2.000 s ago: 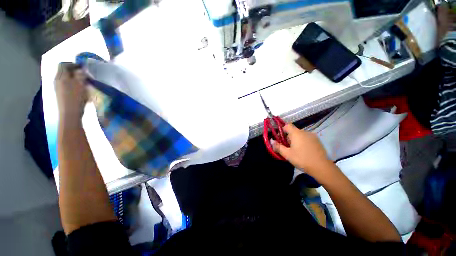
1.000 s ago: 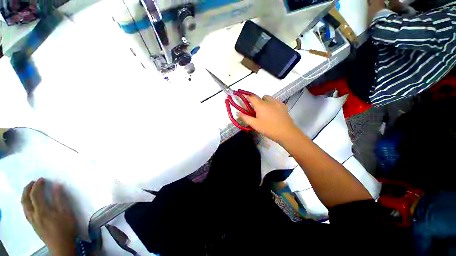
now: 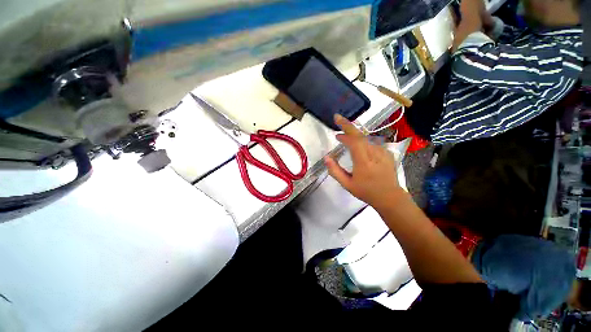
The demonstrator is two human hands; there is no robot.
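Note:
My right hand [image 3: 368, 167] is empty with its fingers apart; a fingertip is at the lower edge of the black smartphone [image 3: 317, 87], whose screen looks lit. The red-handled scissors [image 3: 272, 167] lie on the machine bed left of my hand, blades towards the upper left. A large white fabric piece [image 3: 123, 240] with a curved edge covers the table at lower left, below the sewing machine head [image 3: 214, 39]. My left hand is not in view.
A brown tab [image 3: 289, 106] touches the phone's left side. A white cable [image 3: 389, 124] runs beside it. White fabric [image 3: 382, 259] hangs below the table's front edge. A person in a striped shirt [image 3: 505, 84] sits at upper right.
The scissors have been let go and lie on the bed. My right hand has moved to the phone. The view has shifted right and closer, and my left hand has left the picture.

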